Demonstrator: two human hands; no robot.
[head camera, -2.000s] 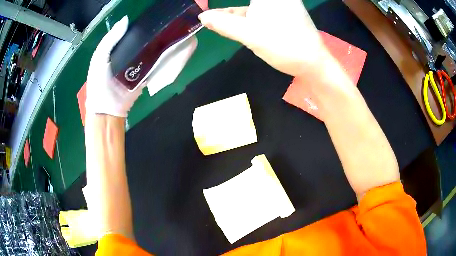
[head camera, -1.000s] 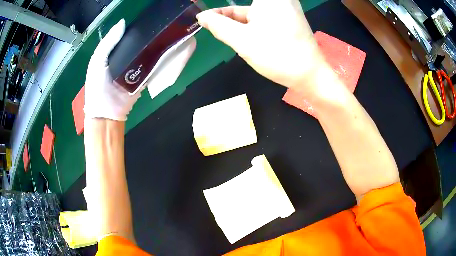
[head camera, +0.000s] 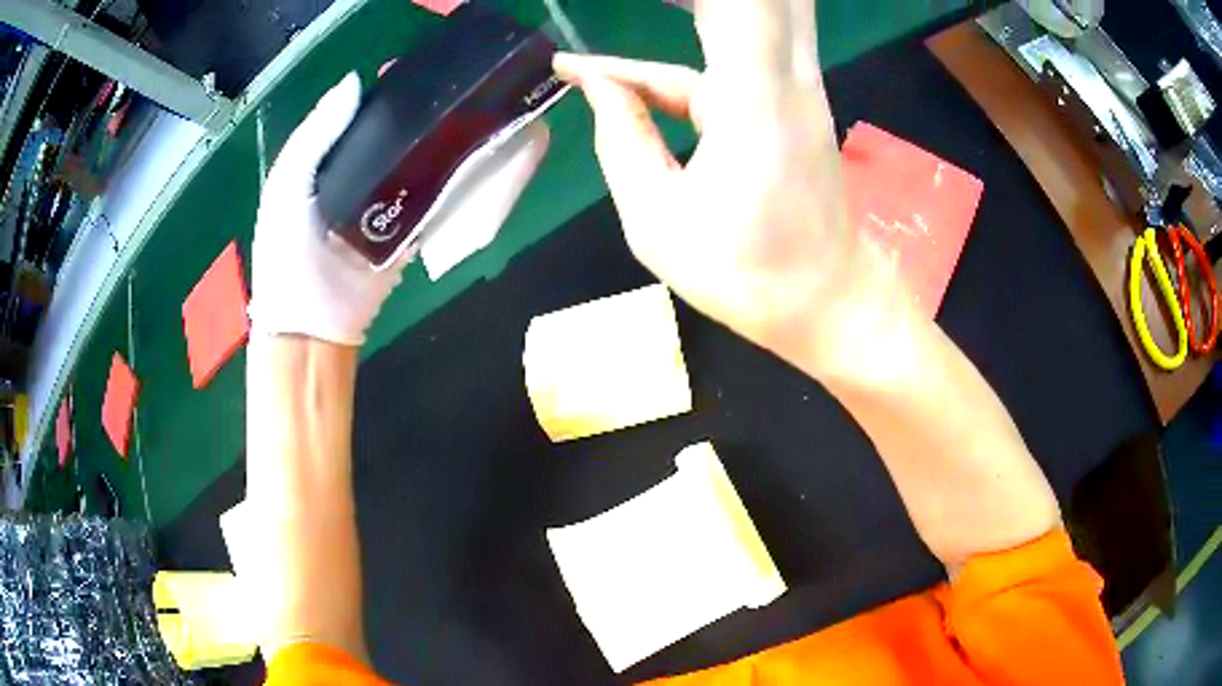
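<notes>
My gloved left hand (head camera: 315, 241) holds a black set-top box (head camera: 442, 127) above the green belt, its glossy "Star" front edge tilted up to the right. A white piece (head camera: 489, 201) shows below the box, partly hidden by it. My bare right hand (head camera: 730, 201) has its thumb and finger together at the box's right front corner. Whether they hold a label is too small to tell. Two pale label sheets, an upper one (head camera: 610, 362) and a lower one (head camera: 666, 560) with a curled edge, lie on the black mat (head camera: 462, 442).
A red pad (head camera: 911, 208) lies on the mat, partly behind my right arm. More red pads (head camera: 216, 316) sit on the green belt. Yellow and orange-red scissors (head camera: 1158, 300) lie on the brown board at right. A yellow sheet (head camera: 201, 619) and dark plastic wrap (head camera: 81, 590) are at far left.
The box and my left hand have shifted slightly right and down in view. My right hand has turned more upright at the box corner. The belt pads have shifted slightly.
</notes>
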